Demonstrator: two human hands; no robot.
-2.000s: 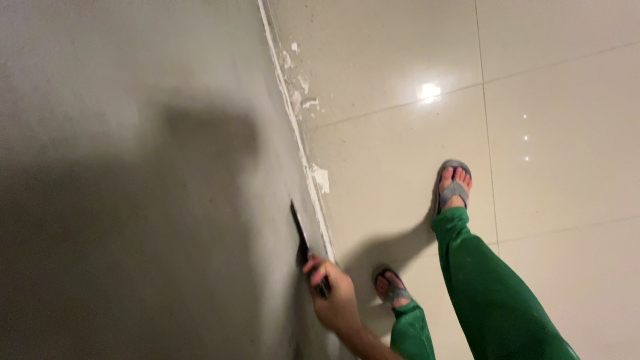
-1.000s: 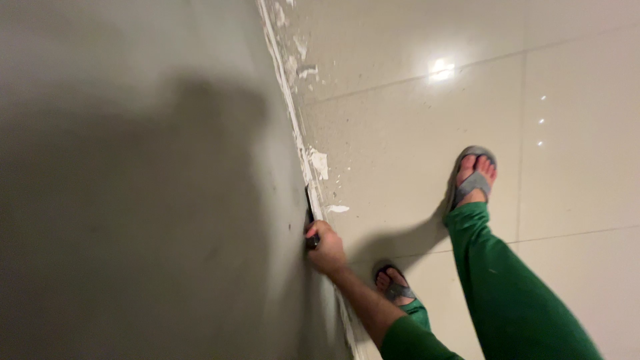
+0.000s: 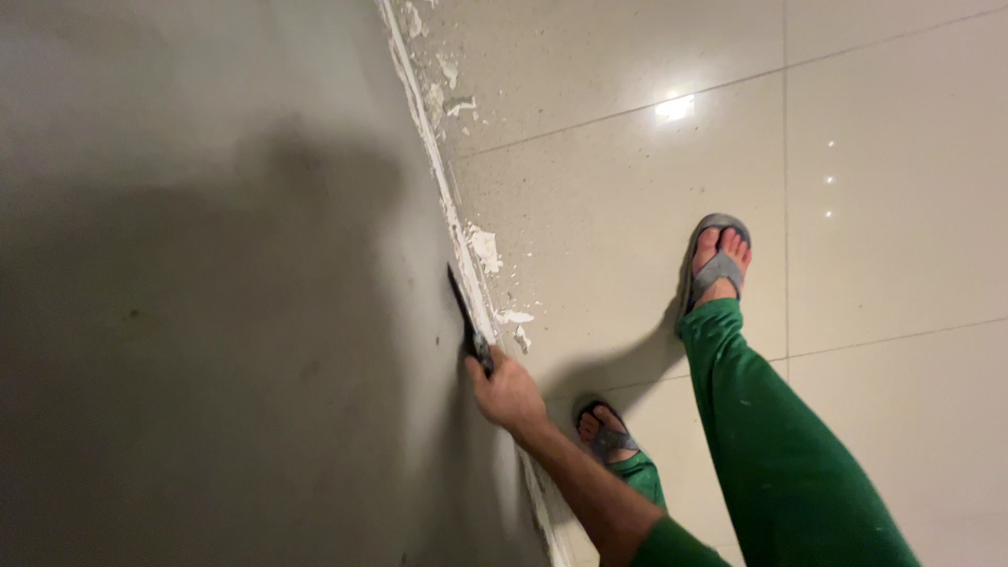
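Note:
My right hand comes up from the lower right and is closed around the dark handle of a scraper, seen nearly edge-on. Its thin black blade points up and to the left, along the grey wall. Just to the right of the blade runs a rough white strip where wall and floor meet. Whether the blade touches the wall is unclear. White flakes lie on the floor beside this strip, with a smaller flake near the hand. My left hand is out of view.
Glossy beige floor tiles fill the right side. My right foot in a grey sandal stands on them, and my left foot is closer to the wall. More flakes lie farther up along the wall. A dark shadow covers much of the wall.
The scraper's blade was against the white strip one second ago and now lies left of it, over the wall. Beside the strip, more white flakes show near my hand than two seconds ago.

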